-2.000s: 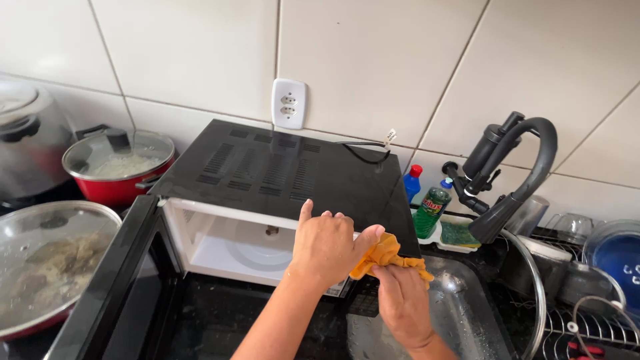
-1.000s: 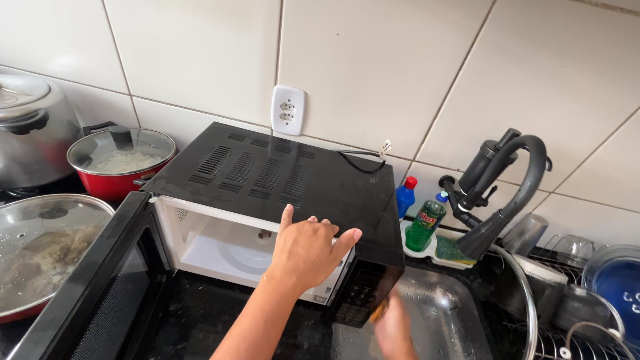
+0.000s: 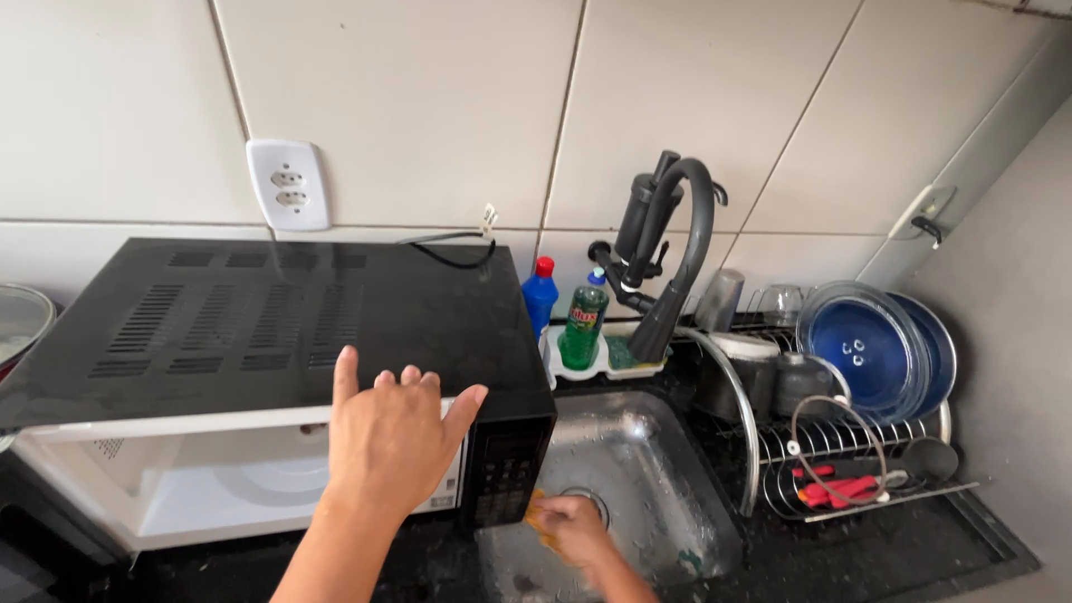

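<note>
A black microwave oven (image 3: 435, 335) stands on the dark stone counter with its door open at the left and its white interior showing. My left hand (image 3: 389, 440) rests on the front top edge of the microwave, fingers spread, holding nothing. Over the near left part of the steel sink (image 3: 645, 469), my right hand (image 3: 574, 528) holds an orange cloth (image 3: 544, 528) beside the microwave's control panel (image 3: 502, 469). The cloth is partly hidden by the fingers, and whether it touches the panel's side I cannot tell.
A black faucet (image 3: 691, 226) rises behind the sink. Beside it a blue bottle (image 3: 540, 293) and a green detergent bottle (image 3: 584, 322) stand near a caddy. At right, a wire dish rack (image 3: 749, 444) holds a glass turntable plate (image 3: 863, 352), cups and utensils. A lidded pot (image 3: 25, 322) is at far left.
Both hands were together at the cloth near the microwave's front corner; my right hand has moved down to the microwave's side with the cloth, while my left hand lies on the top edge. The view has shifted right.
</note>
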